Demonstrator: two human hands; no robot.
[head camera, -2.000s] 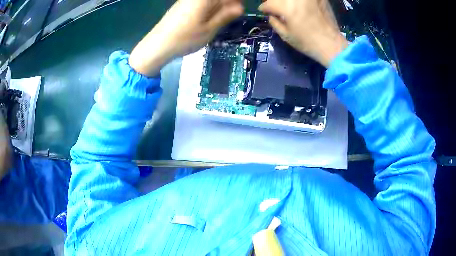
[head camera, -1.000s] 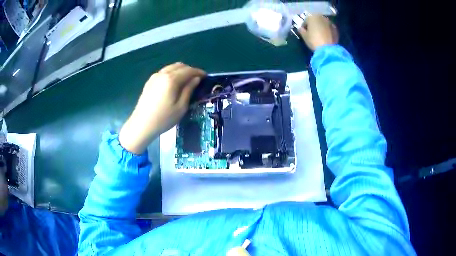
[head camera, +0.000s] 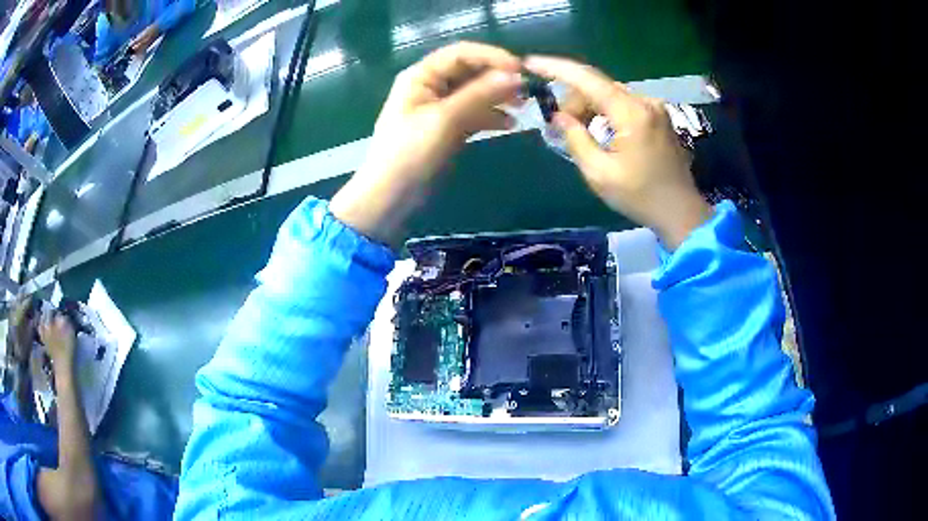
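Note:
The open device unit (head camera: 529, 331) lies on a white sheet (head camera: 651, 356), with its green circuit board (head camera: 432, 346) on the left and a smooth dark module on the right. My left hand (head camera: 448, 112) and my right hand (head camera: 626, 142) are raised beyond the unit's far edge. A small black part (head camera: 539, 94) is between the fingertips of both hands; its exact shape is blurred. White-ended dark leads (head camera: 689, 120) show just beyond my right hand. A clear bag is mostly hidden behind my fingers.
A pale strip (head camera: 336, 168) crosses the green bench behind my hands. Another unit (head camera: 193, 102) lies on a white sheet at the upper left. At the lower left, another worker's arm (head camera: 69, 387) reaches to a unit. More workers in blue show at the upper left.
My right hand has come back from the leads at the bench's far right. My left hand has left the unit's far left corner. Both now meet at the small black part; the view has shifted.

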